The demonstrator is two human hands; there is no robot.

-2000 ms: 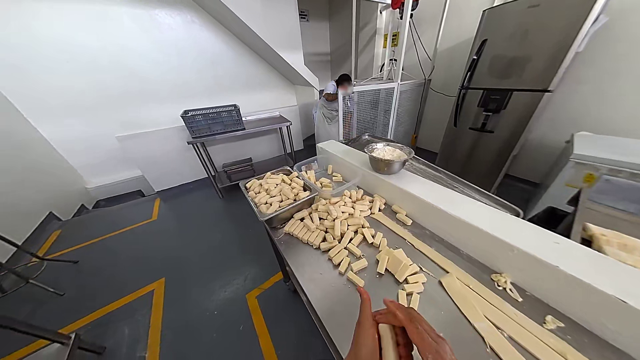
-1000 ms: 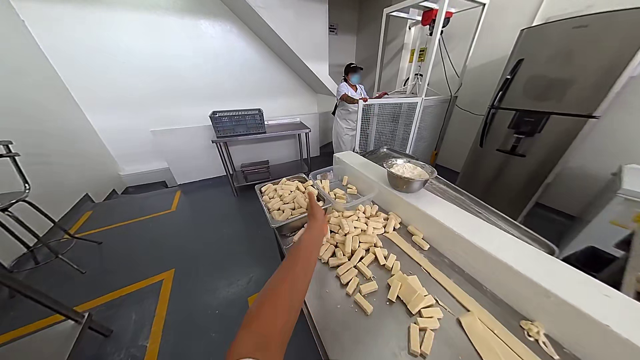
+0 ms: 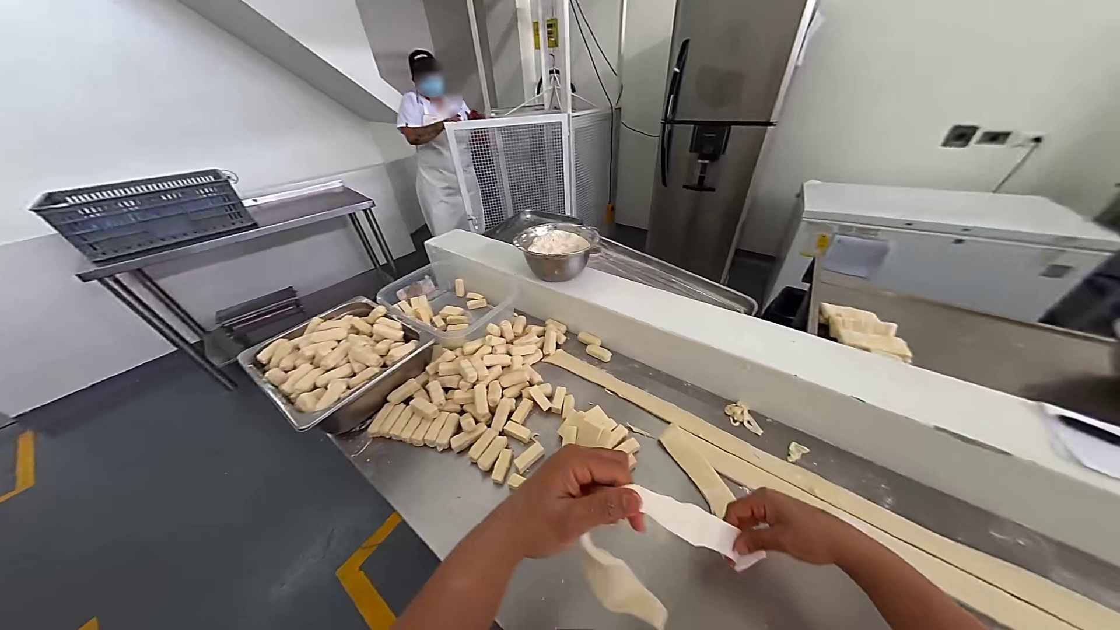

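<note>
My left hand [image 3: 577, 497] pinches one part of a thin pale dough strip [image 3: 687, 523], and my right hand [image 3: 783, 529] grips its other end. A second length of dough [image 3: 619, 584] hangs below my left hand. Beyond my hands, a short dough strip [image 3: 696, 464] lies beside long flat dough strips [image 3: 787, 477] on the steel table [image 3: 560, 560]. Many cut sticks [image 3: 490, 376], pale and blocky, are heaped further left, with small flat dough pieces [image 3: 595, 429] near my left hand. Rounded pale rolls [image 3: 337, 354] fill a steel pan at the table's edge.
A clear plastic tub [image 3: 499, 306] holds some sticks. A steel bowl of flour [image 3: 558, 254] stands on the white ledge [image 3: 700, 324]. Dough scraps [image 3: 742, 416] lie by the ledge. A masked co-worker [image 3: 437, 149] stands behind a mesh barrier [image 3: 516, 171]. A grey crate [image 3: 149, 214] rests on a side table.
One hand reached toward the steel pan a second ago; now both hands are over the near table, holding a dough strip. The co-worker, bent over at first, stands upright. The view has turned right.
</note>
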